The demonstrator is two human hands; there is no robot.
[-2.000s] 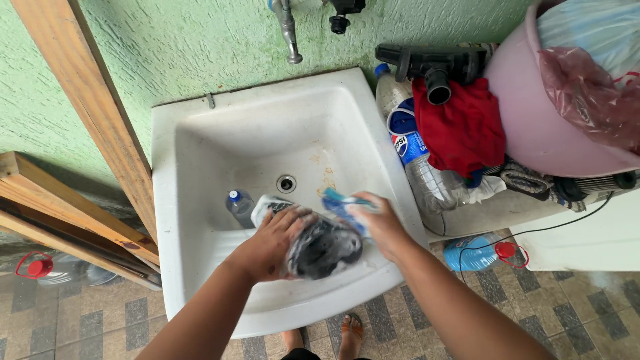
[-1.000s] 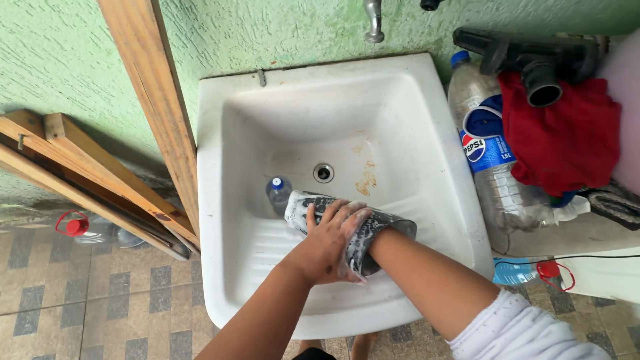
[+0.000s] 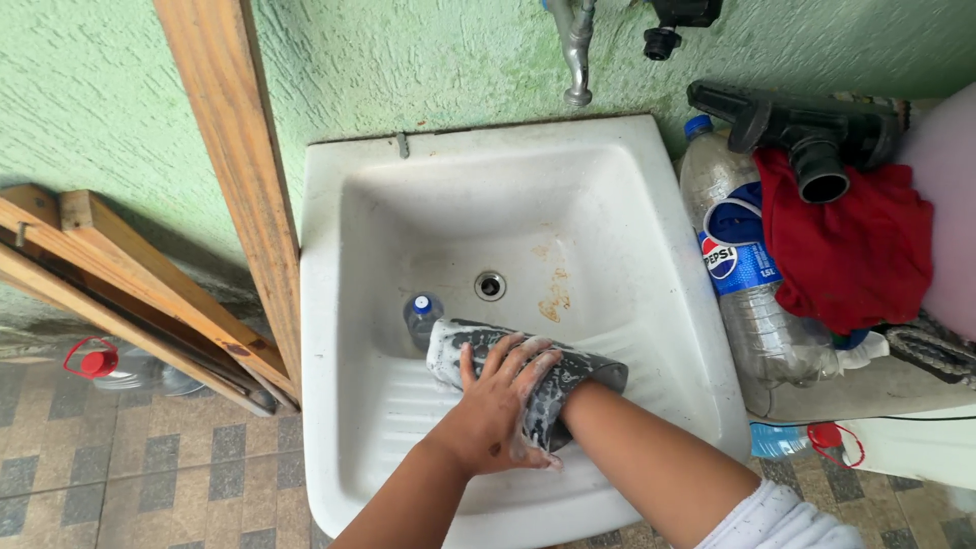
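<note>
A dark grey, soapy item with an open end, its exact kind unclear, lies over the ribbed slope of a white laundry sink [image 3: 328, 381]. My left hand [image 3: 507, 396] rests on top of the grey item [image 3: 595, 370], fingers spread and gripping round it, with suds on the fingers. My right forearm runs into the open end, so my right hand is hidden inside. White foam covers the item's left end. Beside that end, a small clear bottle with a blue and white cap [image 3: 421, 316] stands in the basin, left of the drain [image 3: 489, 286].
Above the sink is a metal tap [image 3: 577, 69]. Wooden boards [image 3: 236, 152] lean at the left. To the right lie a Pepsi bottle [image 3: 743, 305], a red cloth [image 3: 846, 244], a black plastic fitting [image 3: 820, 137] and a pink container [image 3: 949, 206]. Bottles with red caps are lower down.
Two seconds ago my right hand held a blue object, perhaps a brush, beside the grey item; it is out of sight now. Since then my right hand has gone inside the item.
</note>
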